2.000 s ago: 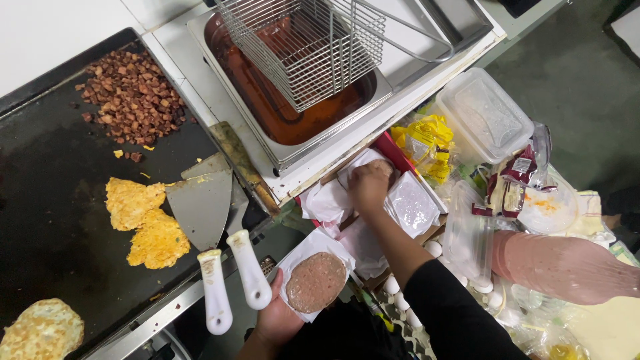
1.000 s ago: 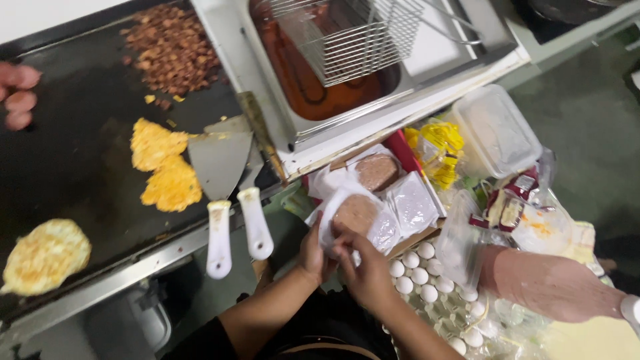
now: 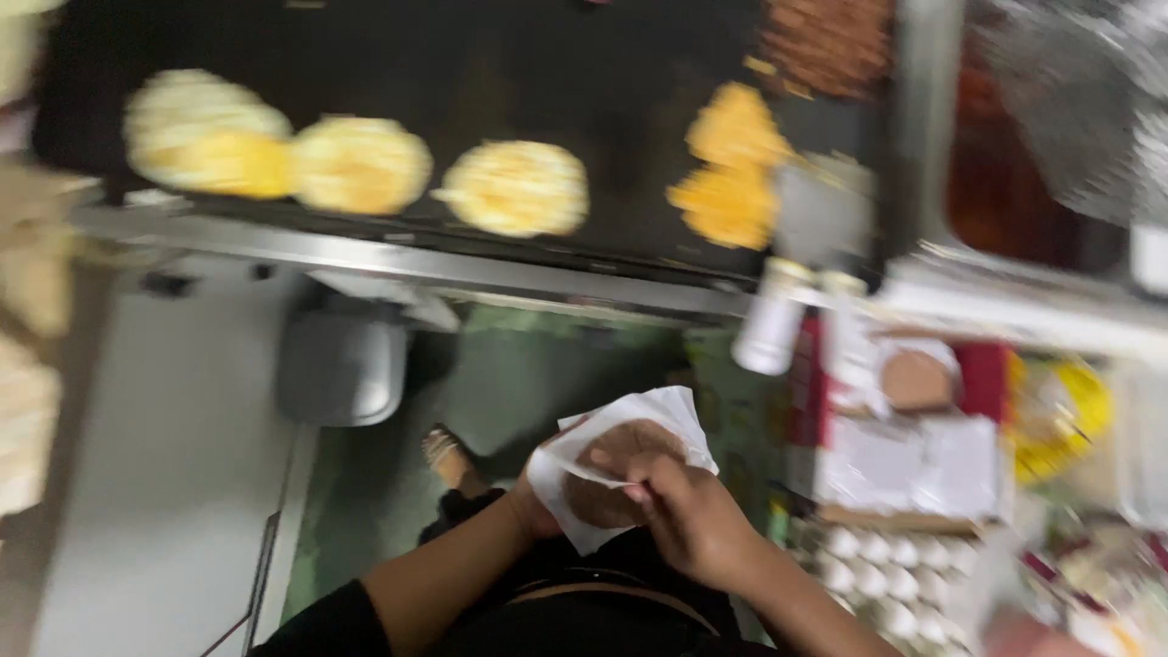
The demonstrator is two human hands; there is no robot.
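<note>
A round meat patty lies between white paper sheets in front of my body. My left hand supports the paper and patty from the left, its fingers mostly hidden underneath. Pinched in the fingers of my right hand is the edge of the upper paper, over the patty. To the right stands a red and white box with another patty on paper and wrapped white packets. The view is blurred.
Ahead runs a black griddle with fried eggs, orange-yellow pieces, diced meat and a white-handled spatula at its edge. An oil fryer is at upper right, an egg tray below the box.
Two seconds ago my right hand was in the box; it then joined my left at the patty. Both hands have since moved away from the box with the patty and paper. The view has swung left.
</note>
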